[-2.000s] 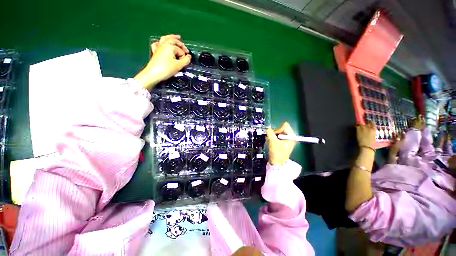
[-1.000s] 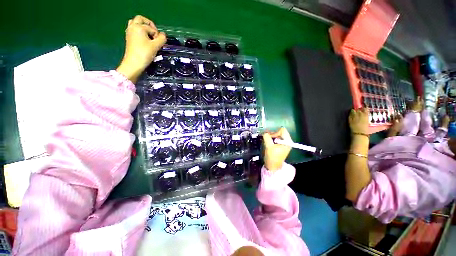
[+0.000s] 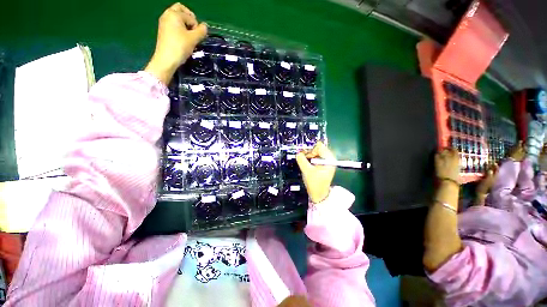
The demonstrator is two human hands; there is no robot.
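Clear blister trays (image 3: 324,90) holding rows of round black units with small white labels lie in front of me, overlapped and slightly offset. My left hand (image 3: 179,37) pinches the top left corner of the upper tray with its fingertips. My right hand (image 3: 318,171) holds a white marker pen (image 3: 345,163), dark end pointing right, and its fingers touch the trays' right side. Whether those fingers also grip a tray edge is hard to tell. Glare hides some units in the middle and lower left.
White paper sheets (image 3: 48,114) lie left of the trays. A black pad (image 3: 399,138) lies to the right. Beyond it, a neighbouring person's hand (image 3: 447,165) touches a red-orange case (image 3: 441,114) with rows of black units and a raised lid.
The upper tray has shifted over the top row of units, which showed beyond its edge before. My left hand has moved slightly up and right, my right hand slightly left with the pen.
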